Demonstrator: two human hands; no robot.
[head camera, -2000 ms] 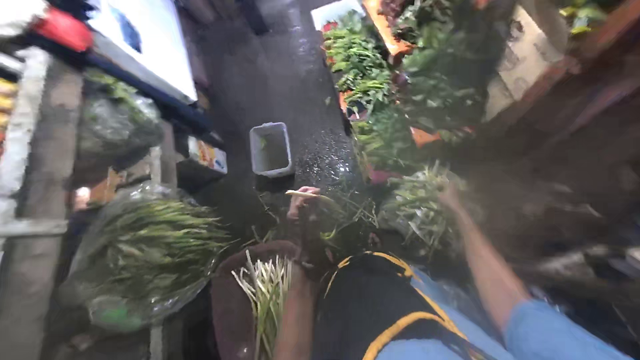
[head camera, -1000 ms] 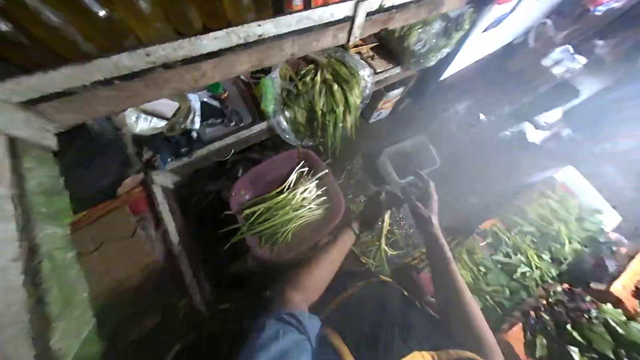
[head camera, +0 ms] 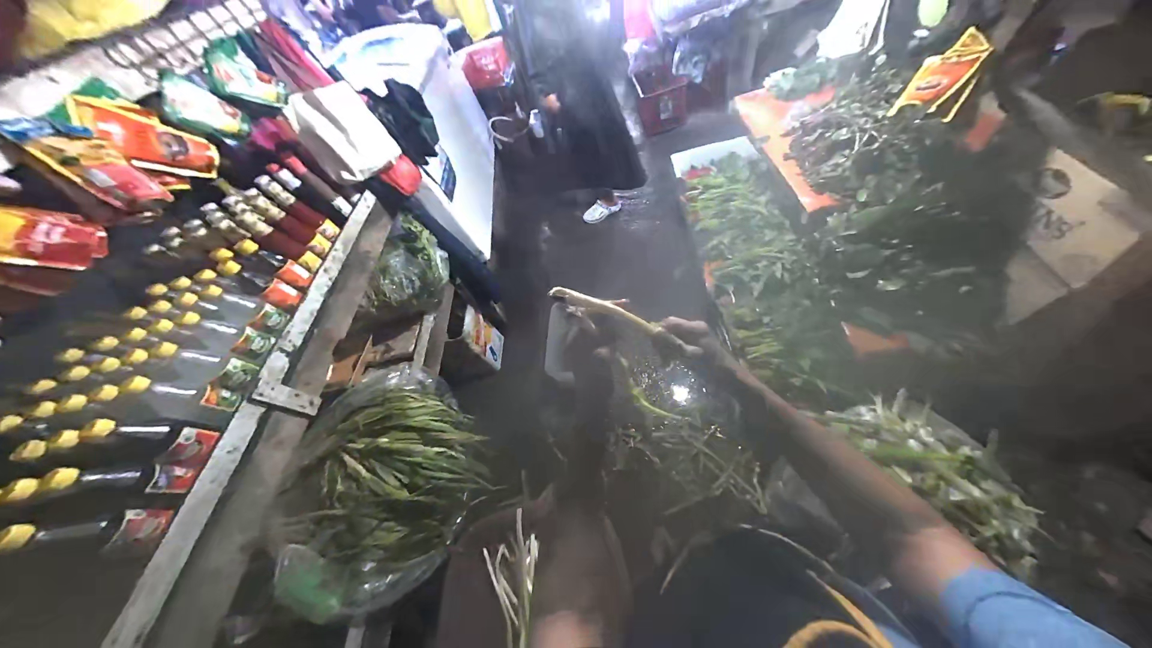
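Note:
A pale green stalk [head camera: 621, 313], probably a green onion, lies slantwise between my hands. My right hand [head camera: 686, 338] is closed on its lower right end. My left hand [head camera: 580, 328] is dark and blurred near the upper left end; its fingers do not show clearly. Below my left forearm, more thin stalks [head camera: 513, 576] stick up from a reddish-brown tub [head camera: 463, 549]. Behind my left hand is a pale plastic bin [head camera: 558, 342], partly hidden. Loose stalks and leaf scraps [head camera: 693, 459] lie beneath my hands.
A plastic bag of long green vegetables [head camera: 387, 450] sits at left, beside a wooden shelf edge [head camera: 225, 495] with rows of bottles. Leafy greens [head camera: 756, 243] and a pile of stalks [head camera: 936, 468] lie at right. A person in dark clothing [head camera: 585, 99] stands in the aisle.
The view has swung widely between frames. A stalk now shows between my hands; one second ago none was clear there. The person in the aisle has come into view.

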